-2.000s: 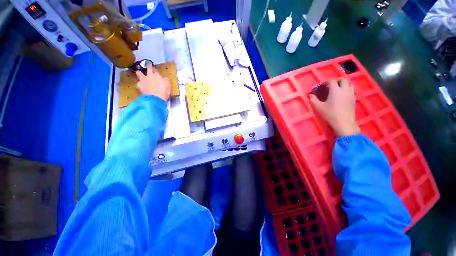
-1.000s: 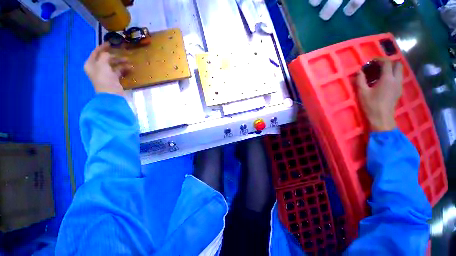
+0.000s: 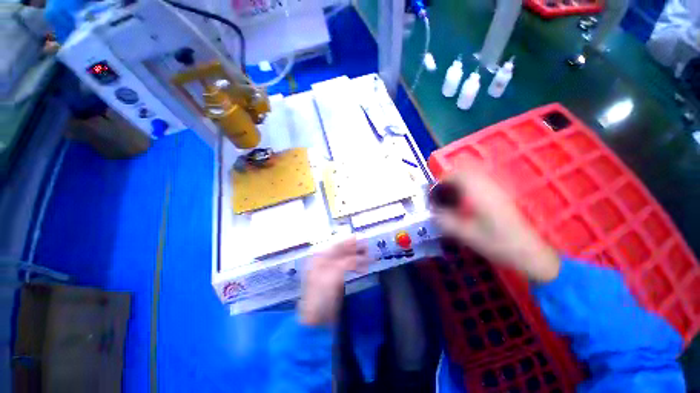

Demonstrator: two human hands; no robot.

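Note:
My right hand (image 3: pixel 491 222), blurred, holds a round black disc (image 3: pixel 444 195) between thumb and fingers, over the left edge of the red pocket tray (image 3: pixel 503 141). One black disc (image 3: pixel 556 120) sits in the tray's far corner pocket. My left hand (image 3: pixel 330 278), blurred, is over the machine's front edge; whether it holds anything is hard to tell. Small dark round units (image 3: pixel 259 157) sit at the back edge of the left yellow plate (image 3: pixel 274 184), under the yellow-brass cylinder (image 3: pixel 234 123). The right yellow plate (image 3: pixel 367 184) is beside it.
The white machine's front edge (image 3: pixel 269 281) carries a red emergency-stop button (image 3: pixel 403 239). White squeeze bottles (image 3: pixel 469 90) stand on the green bench (image 3: pixel 529 65). Dark red crates (image 3: pixel 491 326) with black pieces are below the tray. A cardboard box (image 3: pixel 77 338) is at lower left.
My left hand has left the left plate and come back to the machine's front edge. My right hand has carried the disc left from above the tray's pockets to its edge. The view has shifted.

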